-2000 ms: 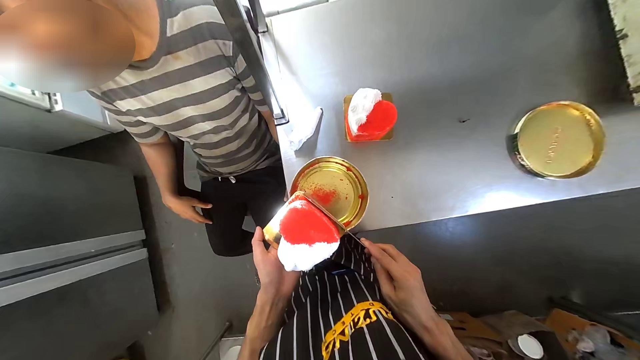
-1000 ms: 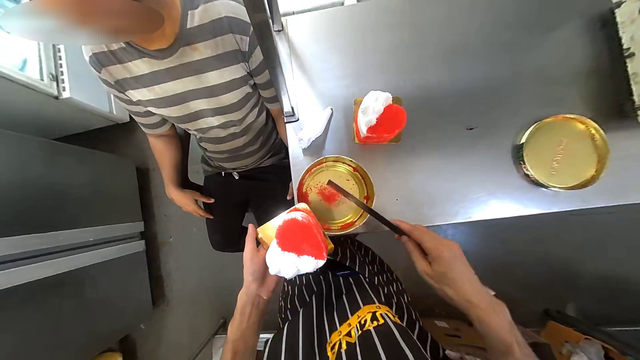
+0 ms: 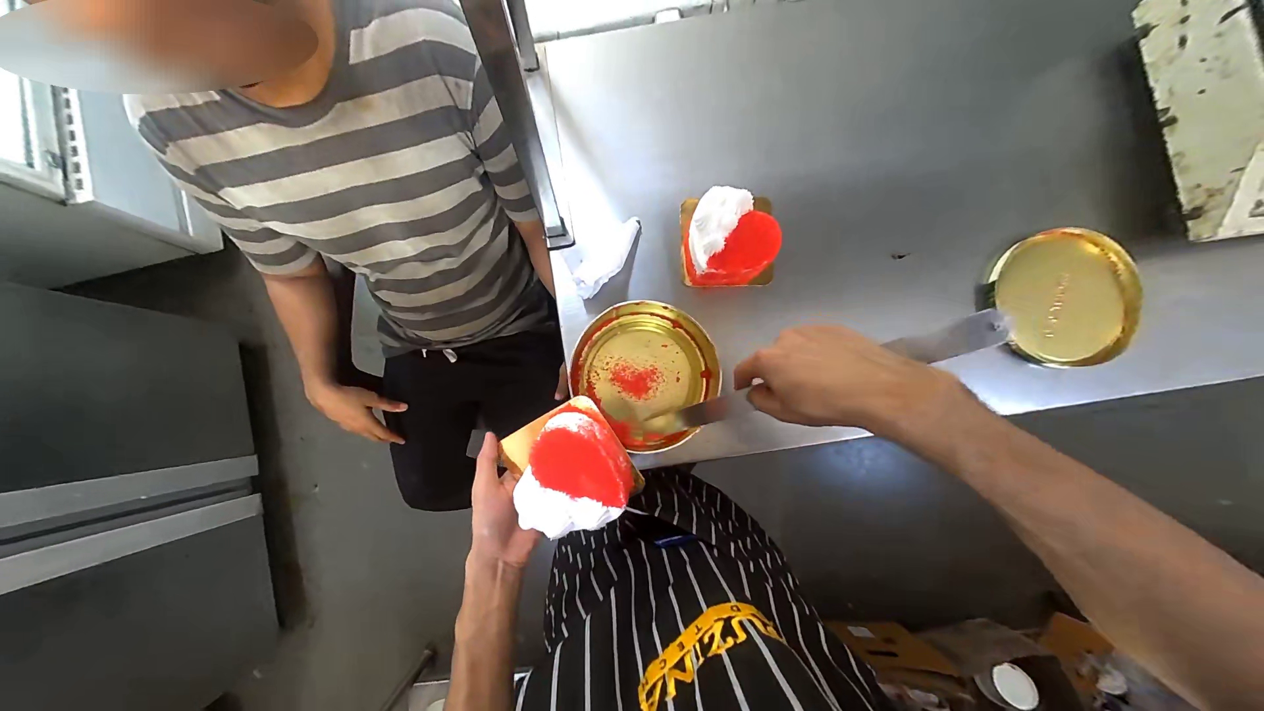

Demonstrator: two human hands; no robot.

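My left hand (image 3: 504, 504) holds a small heart-shaped cake (image 3: 583, 459), red with white cream along one side, on a gold cake board. It is beside the near rim of a round gold tin (image 3: 647, 341) with red crumbs or glaze inside. My right hand (image 3: 829, 380) grips a metal spatula; its blurred blade (image 3: 706, 410) reaches over the tin's near side, and a further metal strip (image 3: 953, 336) shows beyond the wrist. A second red heart cake with white cream (image 3: 731, 237) sits on its gold board on the steel table.
A second round gold tin or lid (image 3: 1066, 296) lies at the right of the steel table (image 3: 889, 118). A white piping bag or crumpled plastic (image 3: 607, 259) is by the left edge. A person in a striped shirt (image 3: 365, 168) stands at the left, near a metal post (image 3: 518, 118).
My right hand has moved up and over the table edge with the spatula. The left hand still holds the cake near the tin.
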